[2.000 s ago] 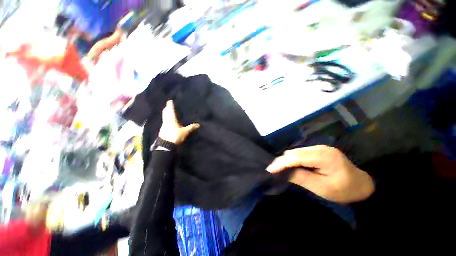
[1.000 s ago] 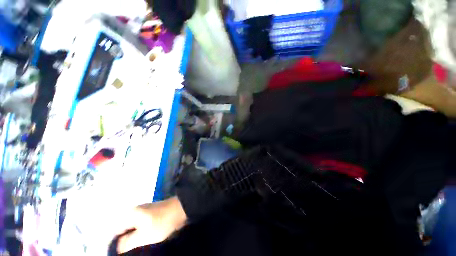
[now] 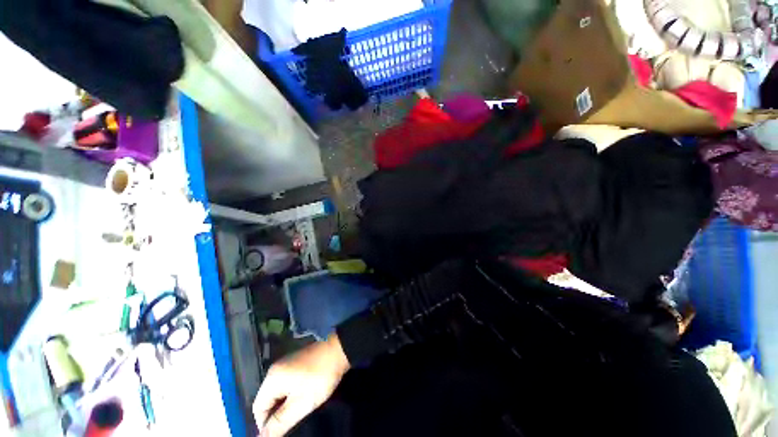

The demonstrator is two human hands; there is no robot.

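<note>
My right hand [image 3: 300, 386] shows at the lower edge, in a black sleeve. Its fingers are bent downward and the fingertips are partly cut off by the frame, so its hold cannot be told. Black cloth [image 3: 328, 420] lies just beside and below the hand; it is hard to tell from my black clothing. My left hand is out of the picture. A large heap of black cloth [image 3: 512, 201] lies beyond my forearm, with red cloth [image 3: 408, 136] showing around it.
The white sewing table [image 3: 192, 375] with a blue edge stands at left, with black-handled shears [image 3: 162, 320] and a thread cone [image 3: 64, 365] on it. A blue crate [image 3: 401, 53] holds white cloth. A cardboard box [image 3: 567, 64] stands beyond the heap. Another blue crate [image 3: 721, 277] is at right.
The view has swung to the right, away from the sewing table. My left hand and the spread black garment have left the picture. The black heap and crates have come into view.
</note>
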